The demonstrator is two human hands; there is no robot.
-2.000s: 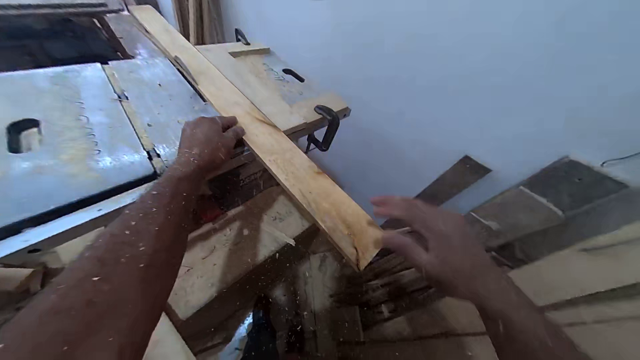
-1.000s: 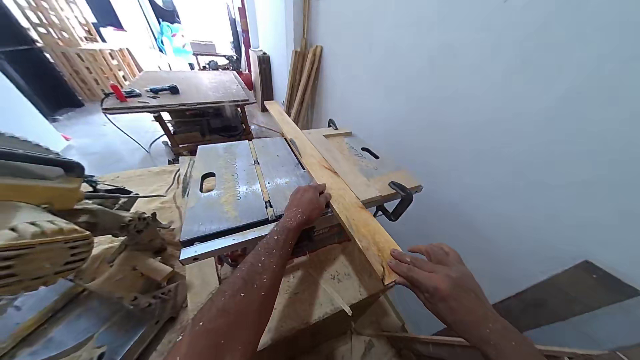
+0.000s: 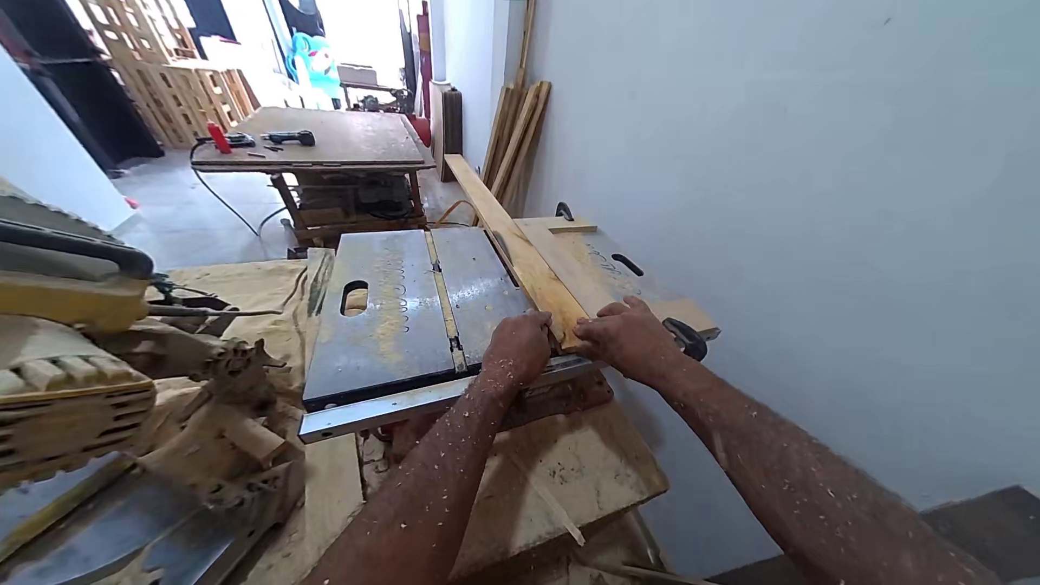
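Observation:
A long pine board lies along the metal top of a table saw, against a plywood fence board. Its far end reaches past the table. Part of the saw blade shows at the board's left edge. My left hand rests at the left edge of the board's near end, fingertips against it. My right hand grips the near end from the right, thumb and fingers on the wood. Sawdust covers both forearms.
A black clamp holds the plywood's near corner, and another clamp its far side. A dusty yellow power saw is at left. Beyond stands a worktable with a cordless tool. Wood strips lean on the white wall.
The board has slid forward along the saw table, away from me. Both hands have moved forward and closer together. The right hand, off the board two seconds ago, now holds its near end.

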